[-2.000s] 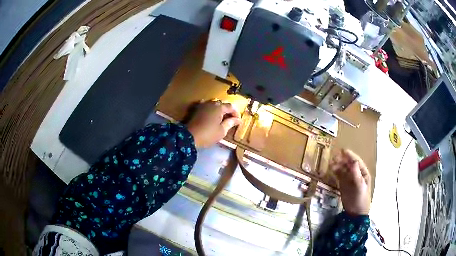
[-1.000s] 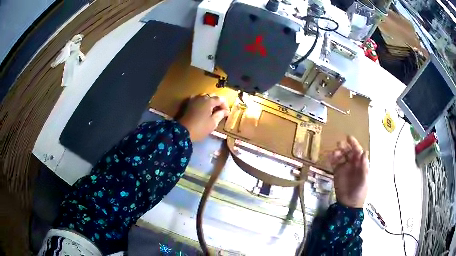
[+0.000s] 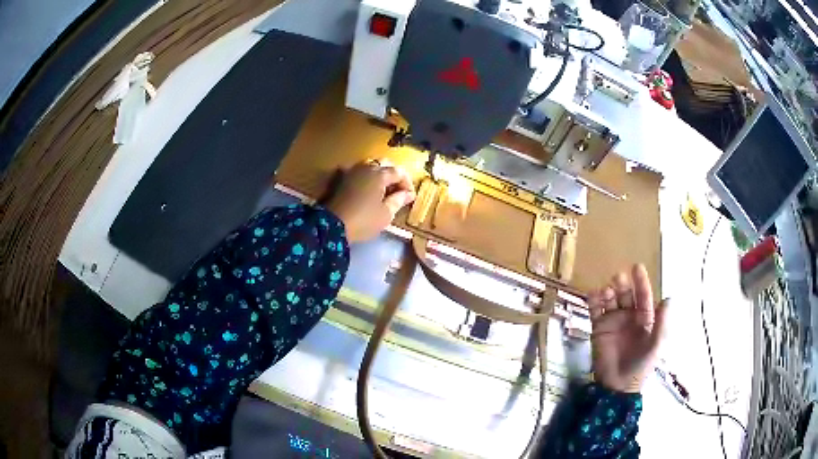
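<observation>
The brown bag panel [image 3: 619,220] lies under the brass clamp frame [image 3: 502,199] and the grey sewing machine head [image 3: 462,76]. The needle area is brightly lit. Brown handle straps [image 3: 384,332] run from the clamp's front edge and hang in loops over the pale template plate [image 3: 422,354]. My left hand [image 3: 366,199] rests on the panel at the clamp's left end, fingers bent together; whether it pinches anything is hidden. My right hand [image 3: 626,332] is raised right of the clamp, palm up, fingers apart, empty.
A dark mat [image 3: 224,148] lies left of the machine. A white cloth scrap [image 3: 128,94] lies by many brown strips [image 3: 45,179] at far left. At right are a control screen [image 3: 765,168], thread cones [image 3: 761,255], a yellow disc [image 3: 691,215] and snips [image 3: 673,384].
The view has shifted, so the machine sits further left and higher than at first. My right hand has turned palm up and its fingers have opened. My left hand stays at the clamp's left end.
</observation>
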